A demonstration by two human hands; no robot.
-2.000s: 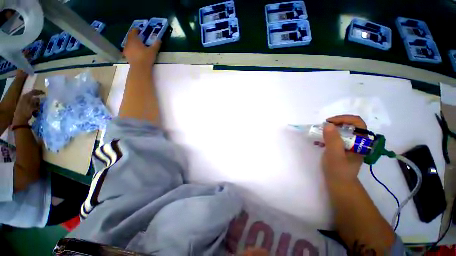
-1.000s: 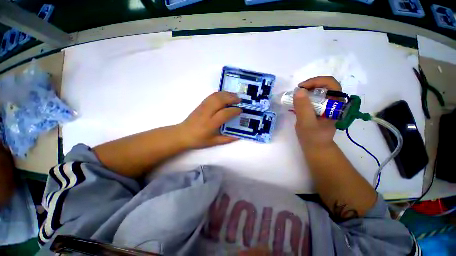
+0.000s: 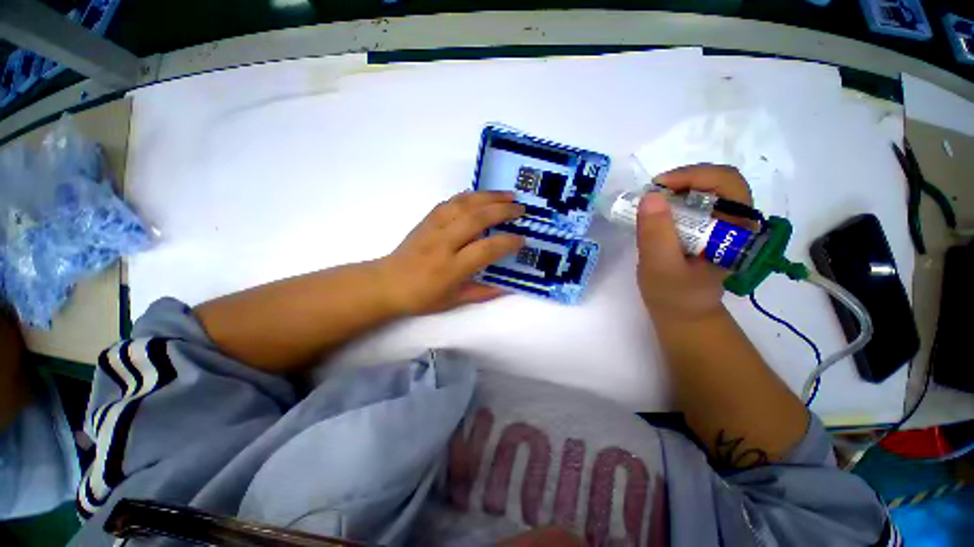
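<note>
My left hand holds two light-blue housings side by side over the white paper, fingers across their near left part. The open housings show black parts and a small silver-grey square inside. My right hand holds the glue syringe like a thick pen, its needle end pointing left at the right edge of the upper housing. Whether the tip touches is too blurred to tell. A green air cap sits on the syringe's rear, with a whitish air hose and thin blue cable.
White work paper lies under my hands. A bag of small pale-blue parts lies at left, near part of another person. A black phone and dark-handled pliers lie at right. The conveyor with housings runs beyond.
My left hand has brought two housings from the conveyor to the paper. Since one second ago, the upper housing has tilted and shifted slightly right, and the syringe has tilted, its needle end at the housing.
</note>
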